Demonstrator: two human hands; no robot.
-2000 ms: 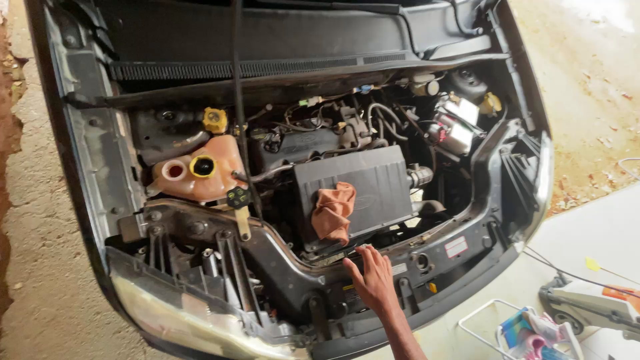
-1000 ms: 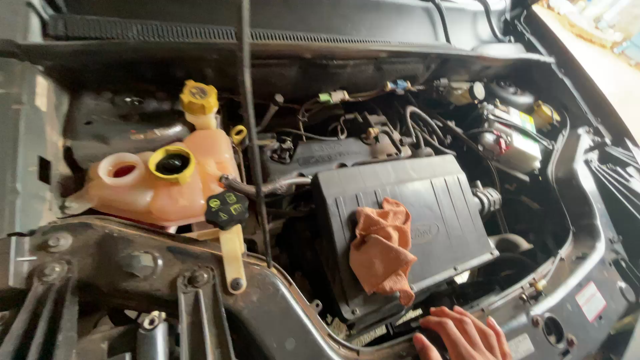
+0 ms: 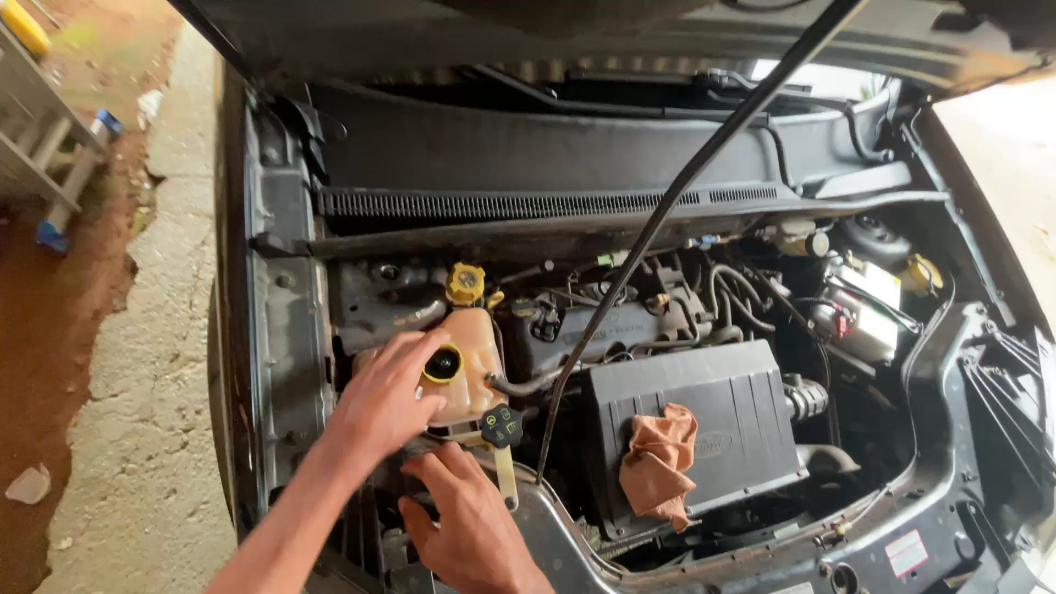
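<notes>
My left hand [image 3: 384, 408] is over the left part of the orange-tinted plastic coolant reservoir [image 3: 474, 342], its fingertips at the rim of an upturned yellow cap [image 3: 443, 363]; whether they grip it is unclear. The hand hides the reservoir's open neck. My right hand [image 3: 474, 520] is just below, fingers bent and apart, with nothing visible in it. Near its fingertips is a black cap [image 3: 502, 426] with yellow symbols. Another yellow cap [image 3: 466, 284] sits at the reservoir's rear. A crumpled brown cloth [image 3: 660, 464] lies on the black air filter housing [image 3: 726, 404].
A black prop rod [image 3: 635, 256] crosses the engine bay diagonally under the raised hood [image 3: 627, 41]. The car battery [image 3: 862, 313] is at the right rear. Hoses run behind the air filter housing. A stepladder [image 3: 49, 148] stands on the ground at far left.
My left hand has come into view at the reservoir, where the neck and upturned cap showed uncovered. A hand near the front edge below the cloth is no longer there. The view has shifted.
</notes>
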